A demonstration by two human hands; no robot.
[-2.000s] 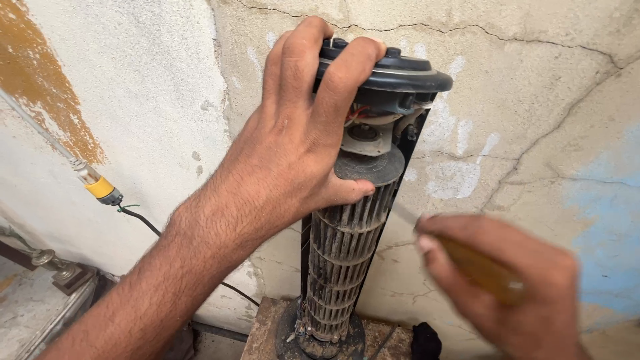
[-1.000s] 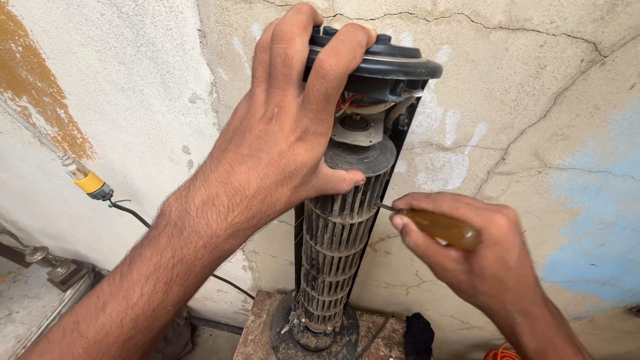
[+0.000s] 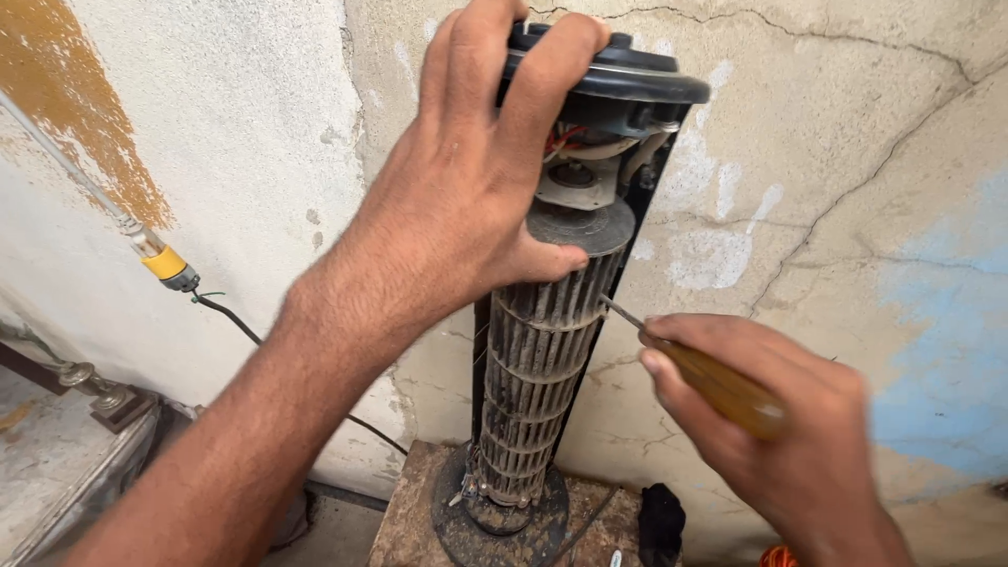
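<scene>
A tower fan with its inside bare stands upright, its dusty cylindrical blower wheel [image 3: 539,362] in view. My left hand [image 3: 465,173] grips the fan's round black top cap [image 3: 630,75], its thumb lying against the top end of the wheel. Under the cap show red and white wires and a metal bearing plate [image 3: 579,181]. My right hand [image 3: 780,417] holds a screwdriver-like tool by its amber-brown handle [image 3: 717,382], the thin metal shaft pointing left with its tip at the wheel's right edge. The fan's round base [image 3: 500,516] is dusty.
The base rests on a worn wooden stand [image 3: 409,504], with a black cloth [image 3: 660,524] at its right. A cracked wall rises behind. At left hang a yellow-banded cable connector [image 3: 164,261] and black cord [image 3: 236,319], above a ledge with a metal fitting [image 3: 98,386]. Orange cord [image 3: 778,556] lies lower right.
My right hand, blurred and lower right of the wheel two seconds ago, has brought the tool's tip to the wheel's right edge. My left hand keeps its hold on the top cap.
</scene>
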